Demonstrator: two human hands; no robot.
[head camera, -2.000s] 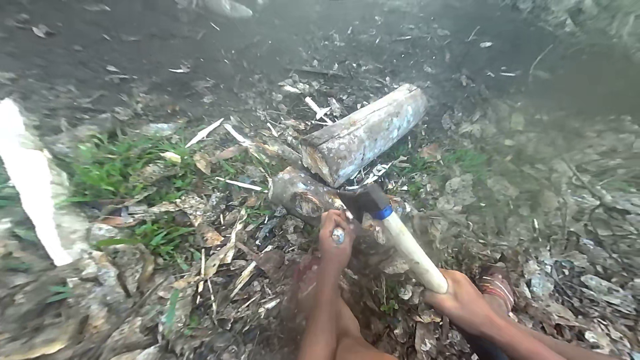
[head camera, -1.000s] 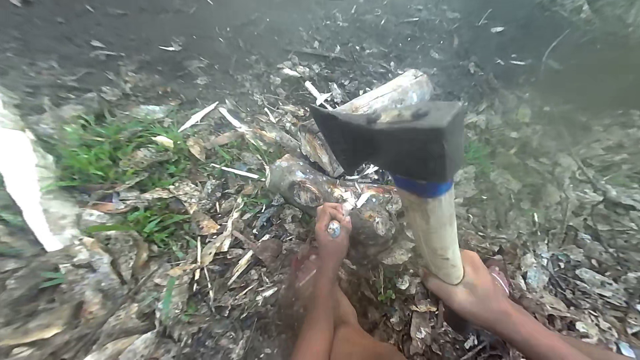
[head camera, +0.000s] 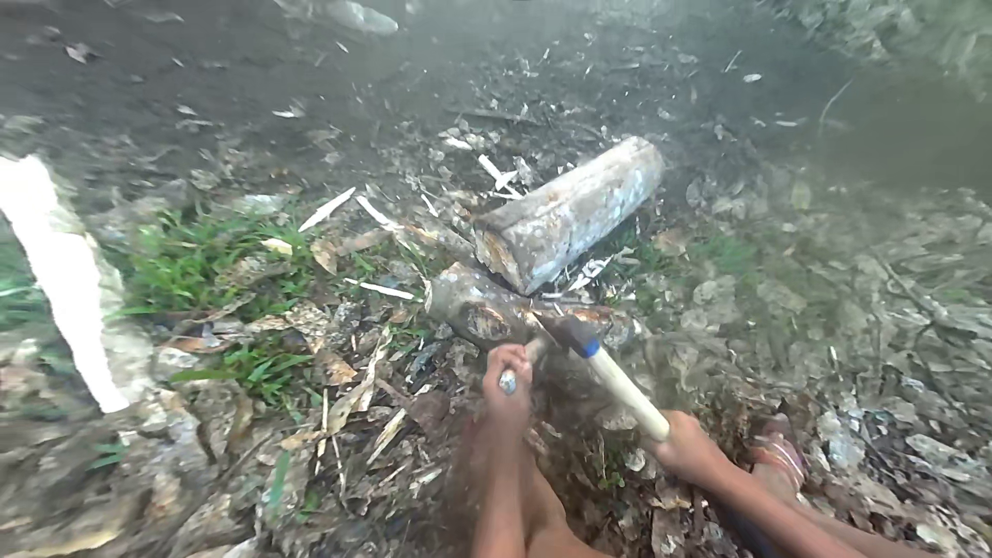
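Note:
My right hand (head camera: 682, 443) grips the end of the pale wooden handle of an axe (head camera: 626, 386). The dark axe head, with a blue band below it, is down at a knotty log (head camera: 484, 310) lying across in front of me. My left hand (head camera: 508, 372) is closed around a short stick (head camera: 533, 350), whose cut end shows at the fist; its far end is beside the axe head and against or near the log. Whether the blade touches stick or log cannot be told. A thicker log (head camera: 577, 205) lies just behind, its near end at the knotty one.
Pale wood splinters (head camera: 327, 209) and dry leaves cover the ground. Green grass (head camera: 209, 263) grows at the left, near a bright white strip (head camera: 66, 287). My foot (head camera: 777, 457) is at the lower right, close to my right forearm.
The axe was down at the knotty log two seconds ago, raised high one second ago, and is down there again. My left hand stays by the log with the stick.

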